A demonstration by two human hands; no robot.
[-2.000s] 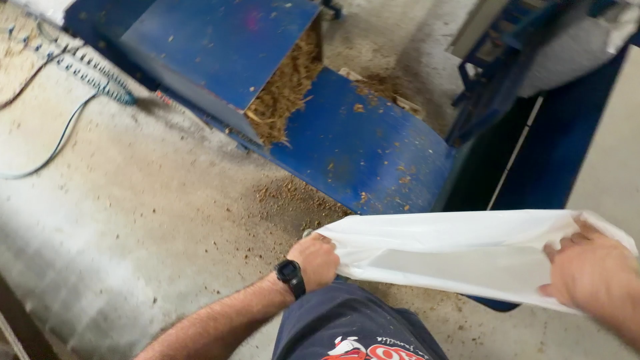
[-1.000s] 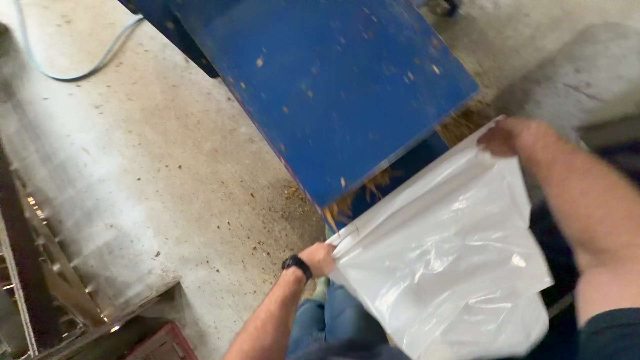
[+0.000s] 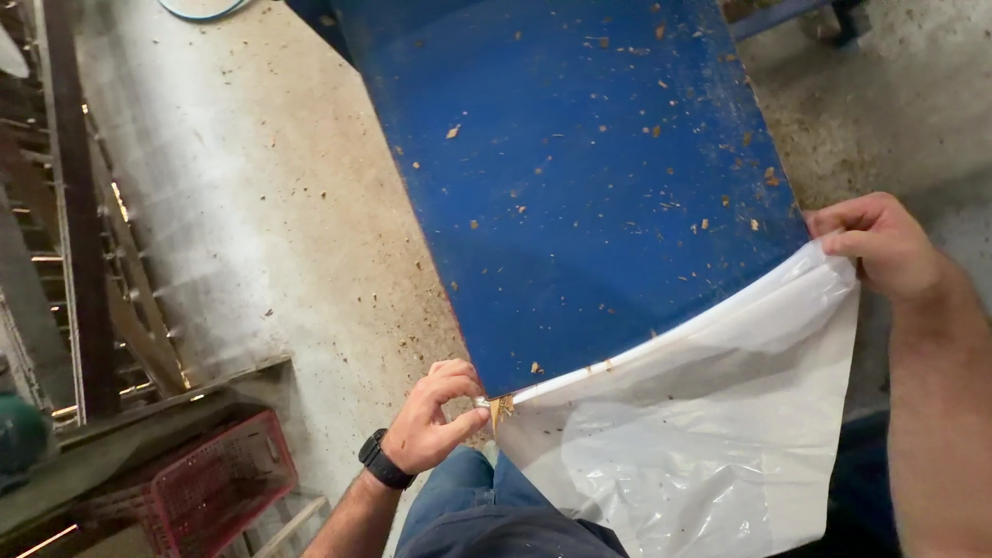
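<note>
A white plastic bag hangs from the lower end of a blue metal chute, its mouth edge drawn along the chute's rim. My left hand, with a black watch on the wrist, pinches the bag at the chute's lower left corner. At the lower right corner, my right hand grips the other end of the bag's mouth. Brown shredded plant bits are scattered on the chute, and a small tuft sticks out beside my left fingers. The inside of the bag is mostly hidden.
On the left stands a metal frame with slats. A red plastic crate sits at the lower left. The concrete floor bears crumbs, and a light blue hose lies at the top left.
Both hands have brought the bag's mouth against the blue chute's lower edge. One second ago the bag was held just below it. The view has shifted closer over the chute.
</note>
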